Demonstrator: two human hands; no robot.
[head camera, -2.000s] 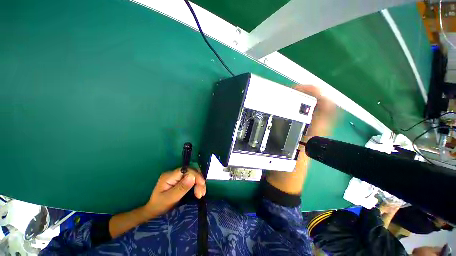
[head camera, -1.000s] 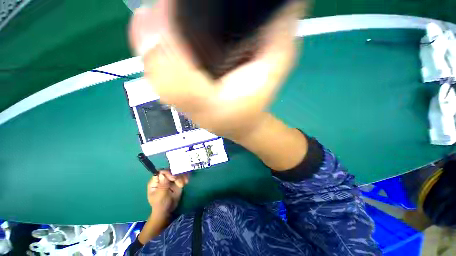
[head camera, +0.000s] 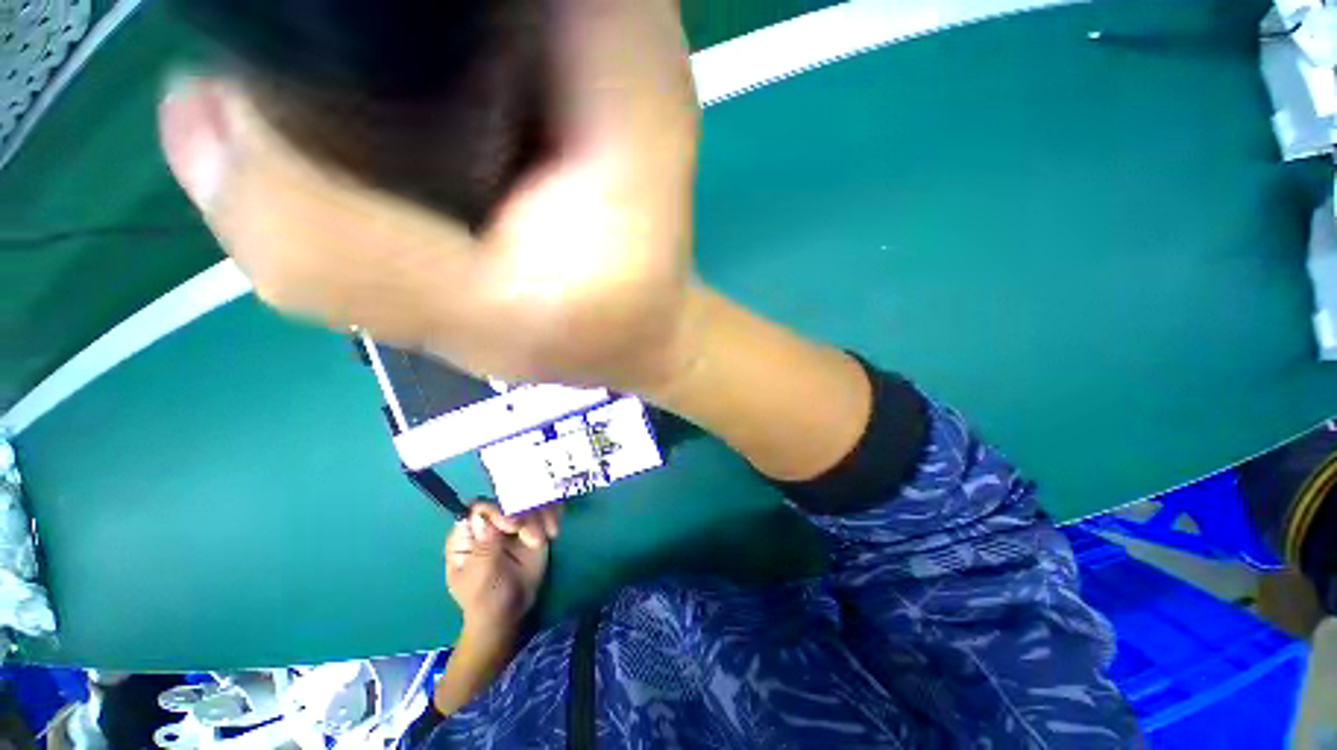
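Note:
The machine housing (head camera: 499, 427), a silver-white box with a dark window, stands on the green surface, its upper part hidden behind my right hand. Its white front plate (head camera: 635, 435) carries a cluster of tiny metal parts (head camera: 579, 451). My right hand (head camera: 484, 249), large and blurred near the camera, is wrapped around the thick black electric screwdriver (head camera: 396, 88); its bit is not visible. My left hand (head camera: 499, 564) is at the front plate's lower left corner and holds the slim black hand screwdriver (head camera: 439, 494), which lies along the housing's lower left corner.
The green work surface (head camera: 938, 279) has a pale rail (head camera: 821, 40) along its far edge. White parts stand at the far right (head camera: 1302, 95) and at the left edge (head camera: 18, 564). White plastic parts (head camera: 293, 706) lie below the near edge. Blue crates (head camera: 1188, 645) and part of a person (head camera: 1298, 491) are at lower right.
The view has swung round. My right hand, earlier behind the housing, came up around the electric screwdriver and has since moved left in view. My left hand stays near the front plate with the small screwdriver.

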